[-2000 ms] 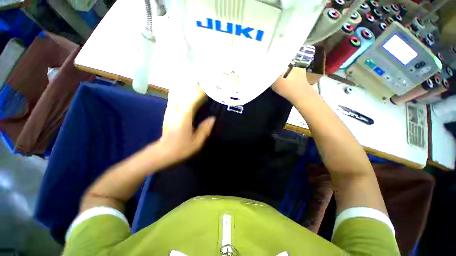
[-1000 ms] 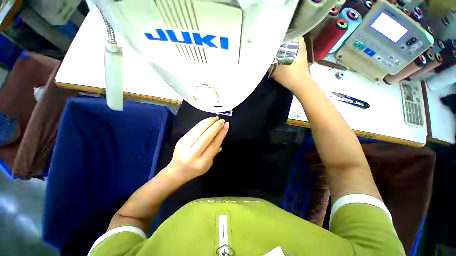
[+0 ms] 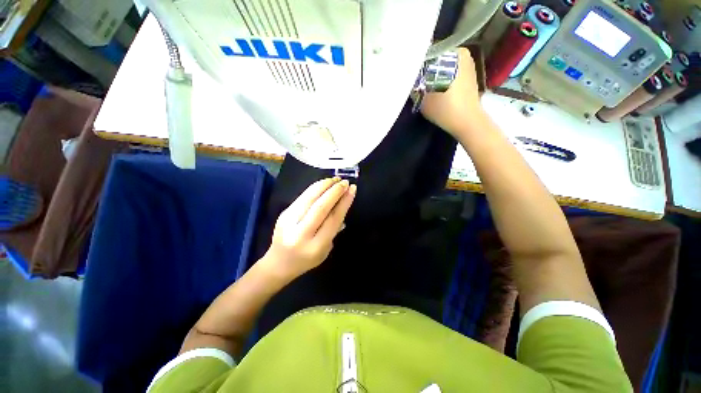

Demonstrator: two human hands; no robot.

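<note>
The white JUKI machine head (image 3: 307, 84) fills the top centre. A small silver clamp (image 3: 347, 171) sits below its tip on black cloth (image 3: 384, 192), which runs from beside the head down over my lap. My left hand (image 3: 311, 226) lies on the cloth just below the clamp, fingers together; its fingertips touch the cloth, and whether they pinch it cannot be seen. My right hand (image 3: 453, 96) is at the right of the head, beside silver metal parts (image 3: 440, 73); its fingers are partly hidden behind them, so its grip cannot be told.
A deep blue bin (image 3: 169, 261) stands at left, a brown-lined bin (image 3: 615, 269) at right. On the white table (image 3: 507, 180) are dark thread snips (image 3: 546, 148), a control panel (image 3: 596, 57), thread cones (image 3: 513, 54) and a pale button-grid device (image 3: 639, 153). A lamp (image 3: 181, 119) hangs left of the head.
My left hand has come from the left of the clamp to just below it, its fingers closing together. My right hand stays beside the head. The view has shifted.
</note>
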